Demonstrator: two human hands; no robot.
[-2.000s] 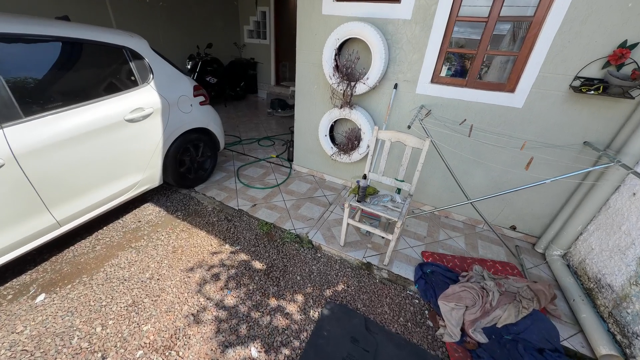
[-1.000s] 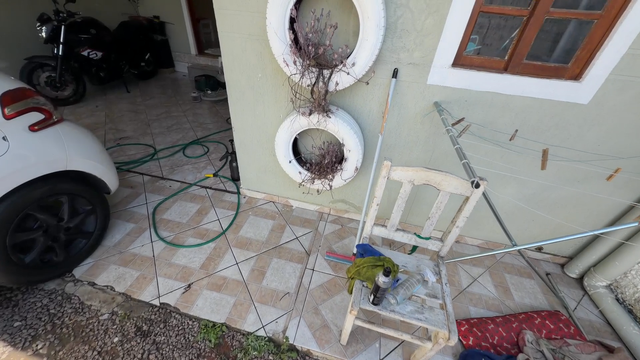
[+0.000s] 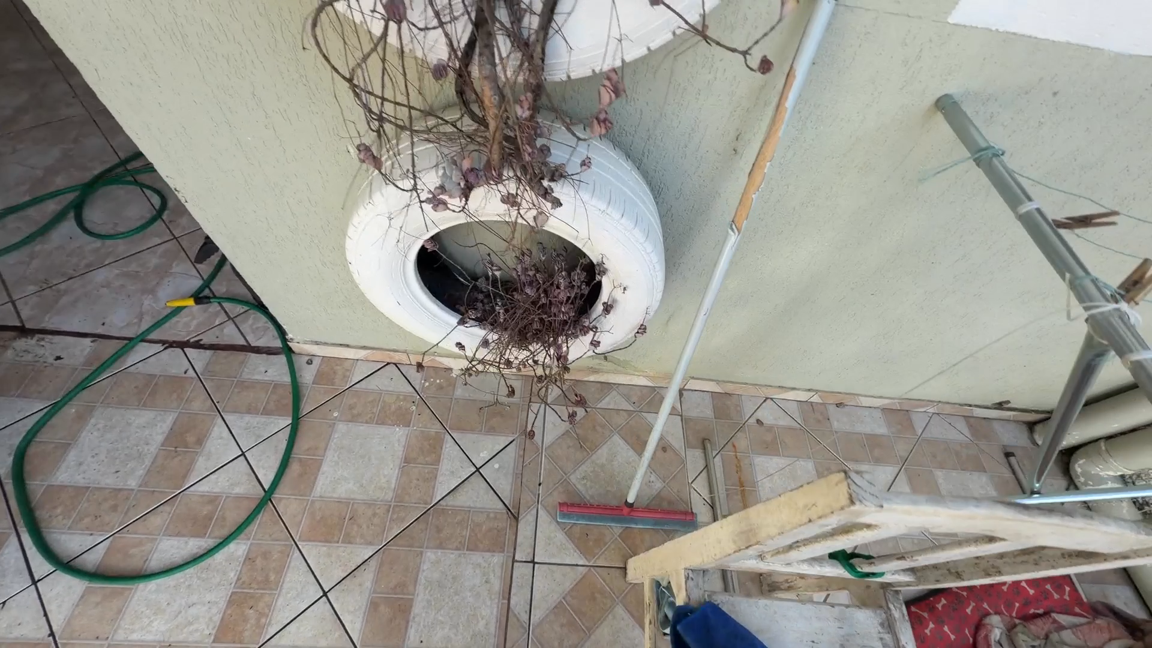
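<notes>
Neither my left hand nor my right hand shows in the head view. A floor squeegee with a red and grey head (image 3: 627,516) stands on the tiles, its long worn pole leaning up along the wall. To its left a white-painted tire planter (image 3: 513,243) with dry, brownish plants hangs on the wall. At the lower right is a worn white wooden chair (image 3: 765,531), cut off by the frame's edge, with a blue cloth (image 3: 711,627) at its seat. A green hose (image 3: 292,405) with a yellow fitting (image 3: 183,302) loops over the tiles at the left.
A metal clothes-drying rack (image 3: 1035,198) with clothespins stands at the right, near pale pipes (image 3: 1116,459). Behind the chair lie a red cushion with a bone pattern (image 3: 999,607) and some crumpled cloth (image 3: 1035,632). The wall's corner (image 3: 225,252) lies at the left.
The view has moved in toward the wall, the lower tire and the squeegee. The white car and the motorcycle seen earlier are out of the frame.
</notes>
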